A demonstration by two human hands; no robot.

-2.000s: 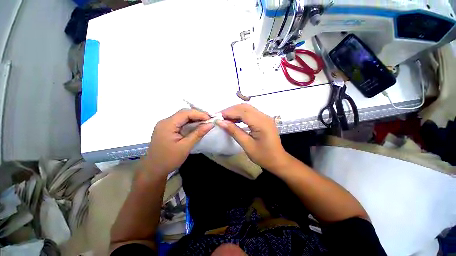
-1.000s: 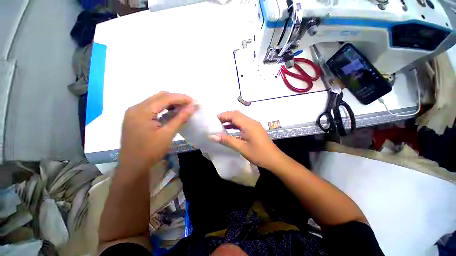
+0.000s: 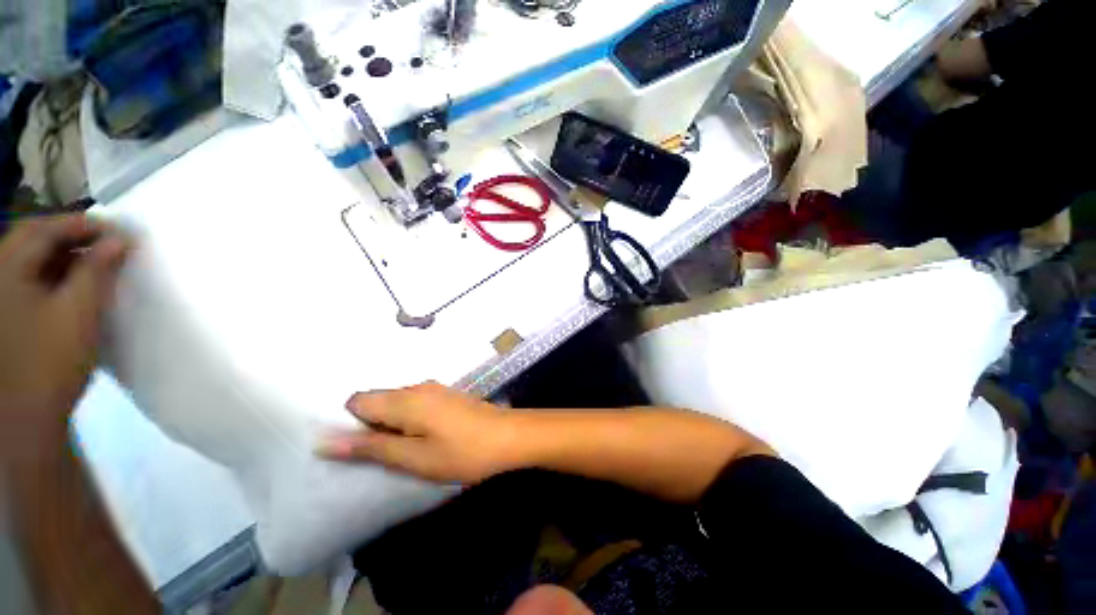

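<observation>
A large white panel (image 3: pixel 204 396) is spread at the left over the table's front edge and hangs below it. My left hand (image 3: pixel 60 282) is at the left rim of the picture, slightly blurred, pinching the panel's far upper corner. My right hand (image 3: pixel 421 430) lies on the panel's right part near the table edge, fingers pointing left, thumb and forefinger on the cloth. Whether its fingers grip the cloth is hard to tell. The panel blends into the white table behind it.
The sewing machine (image 3: pixel 517 96) stands at the back, needle area (image 3: pixel 415 198) at its left end. Red-handled scissors (image 3: pixel 507 213), black-handled shears (image 3: pixel 619 264) and a smartphone (image 3: pixel 619 165) lie by it. White cut pieces (image 3: pixel 829 372) are stacked at the right. A person's dark sleeve (image 3: pixel 1022 96) shows upper right.
The view has turned, so the machine shows further left. My hands have moved well apart, the left one far to the left, and the white panel between them is now spread wide.
</observation>
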